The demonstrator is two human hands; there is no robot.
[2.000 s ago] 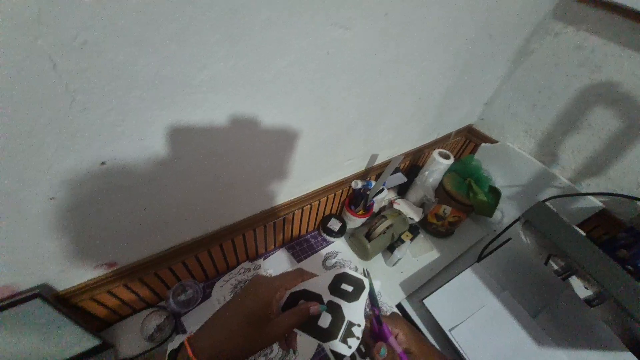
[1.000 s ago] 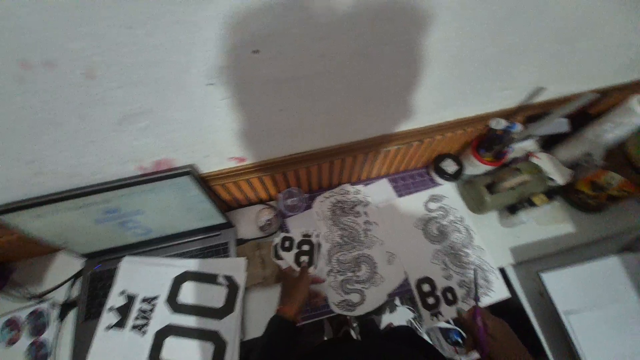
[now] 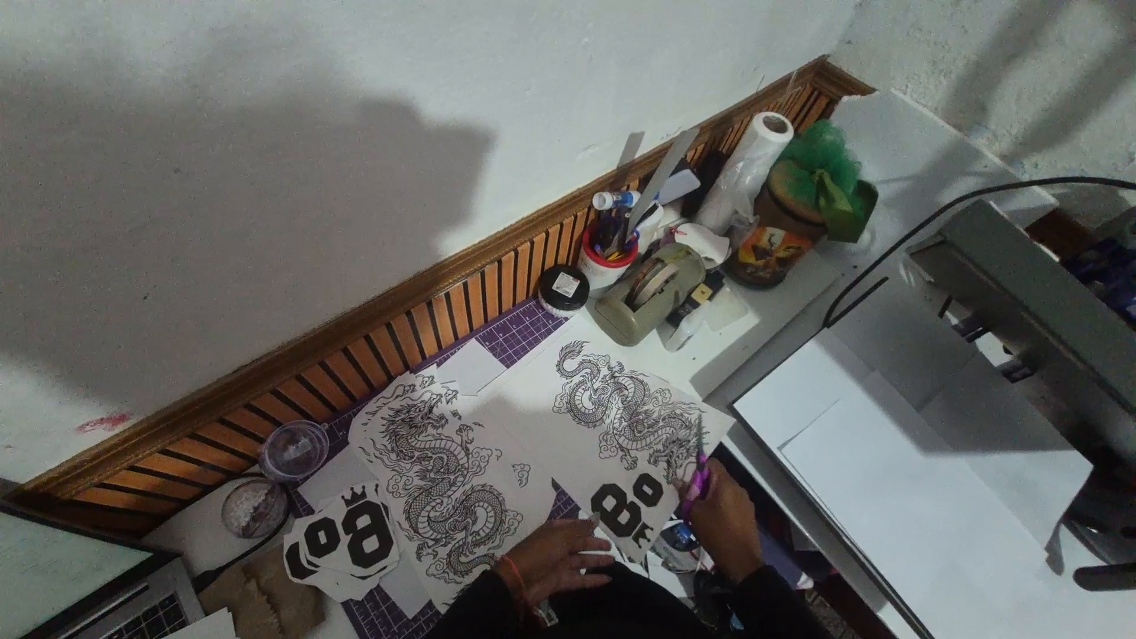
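My right hand (image 3: pixel 723 519) holds purple-handled scissors (image 3: pixel 697 488), their blades pointing up over the corner of a dragon print. Just left of them lies a white paper piece with black numerals (image 3: pixel 626 510). My left hand (image 3: pixel 564 557), with an orange band at the wrist, rests palm down by that piece's left edge, fingers spread; whether it presses on the piece I cannot tell. Two sheets with dragon line drawings, a left one (image 3: pixel 444 479) and a right one (image 3: pixel 621 399), lie side by side. Cut-out numeral pieces (image 3: pixel 346 541) are stacked at the left.
A purple cutting mat (image 3: pixel 524 330) lies under the papers. Along the slatted wall trim stand a round black-lidded jar (image 3: pixel 564 288), a pen cup (image 3: pixel 608 257), a tape dispenser (image 3: pixel 652 293) and a plastic-wrapped roll (image 3: pixel 745 173). A laptop (image 3: pixel 133 603) is at lower left, a printer (image 3: pixel 1038 328) with paper at right.
The numeral piece held between my hands two seconds ago now lies on the table. My left hand, over the numeral stack one second ago, is now beside this piece. The view has swung left and back.
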